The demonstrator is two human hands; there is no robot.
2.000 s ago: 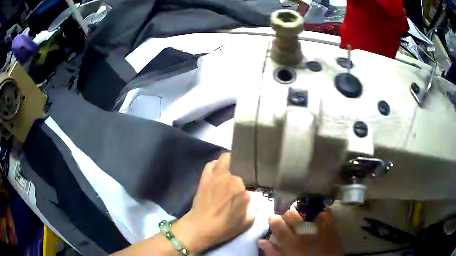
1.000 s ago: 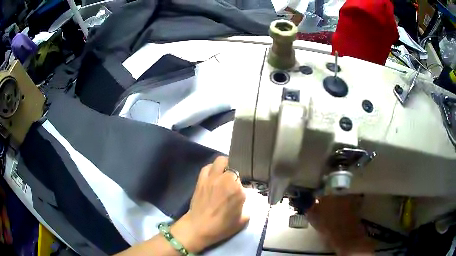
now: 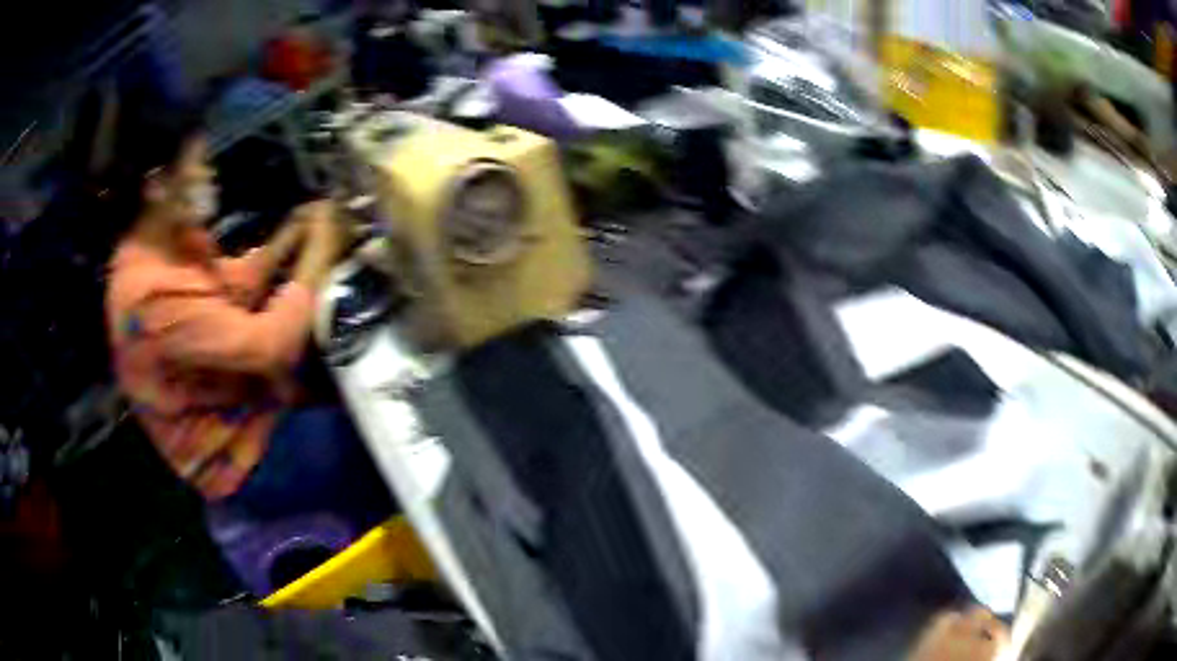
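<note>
The frame is blurred. The dark grey garment panels lie across the sewing table, with a strip of white inner fabric between them and near-black fabric on their left. More white fabric lies at the right. My left hand shows only in part at the bottom edge, at the lower end of the grey panel; its fingers cannot be made out. My right hand is out of the picture. The sewing machine head is a blurred, cut-off shape at the lower right.
A person in an orange top sits at the left. A second cream machine stands at the table's far left end. A yellow bin is below the table's left edge. Heaped grey fabric lies at the back.
The view has swung left, so the garment and second machine appear further right and the seated person shows. My left hand is now mostly cut off, and my right hand has left the picture.
</note>
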